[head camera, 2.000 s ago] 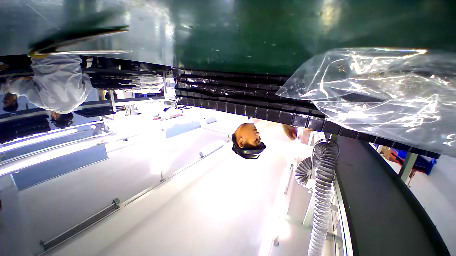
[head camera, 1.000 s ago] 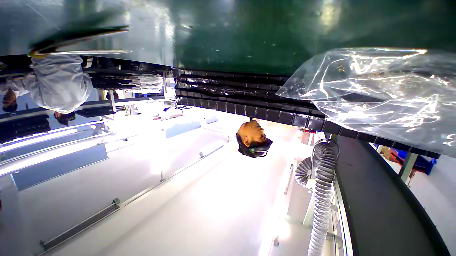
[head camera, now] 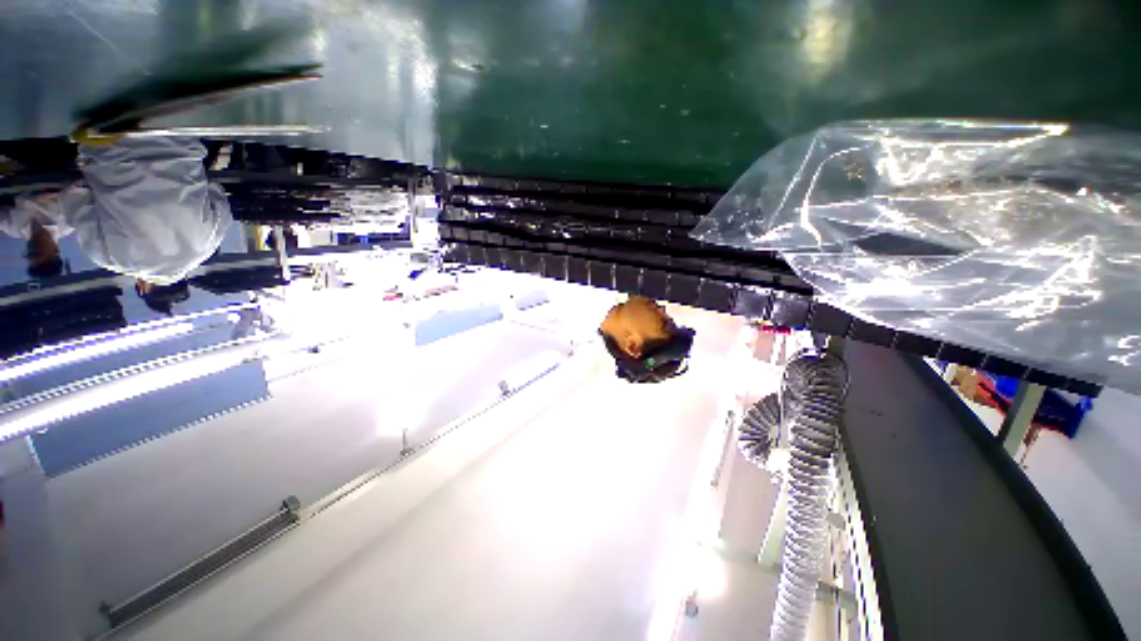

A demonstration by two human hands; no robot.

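Neither of my hands is in view. The picture is upside down. The green bench mat (head camera: pixel 601 88) spans the top of the picture and is glossy. A stack of black blister trays (head camera: pixel 588 232) stands along the mat's far edge, with rows of square pockets showing on its side. A large clear plastic bag (head camera: pixel 926 238), crinkled and with bright glare, lies over the stack's right part. A thin dark flat object with a pale edge (head camera: pixel 225 94) is at the upper left; I cannot tell what it is.
A person in pale clothing (head camera: pixel 150 207) is at the left. Another person's head with a dark cap (head camera: pixel 644 338) shows beyond the trays. A ribbed silvery hose (head camera: pixel 807 488) and a dark curved band (head camera: pixel 963 488) are at the right. A blue object (head camera: pixel 1057 407) is at the right edge.
The head beyond the trays has shifted slightly right and tilted. The person at the left has moved slightly. The trays, bag and mat look unchanged.
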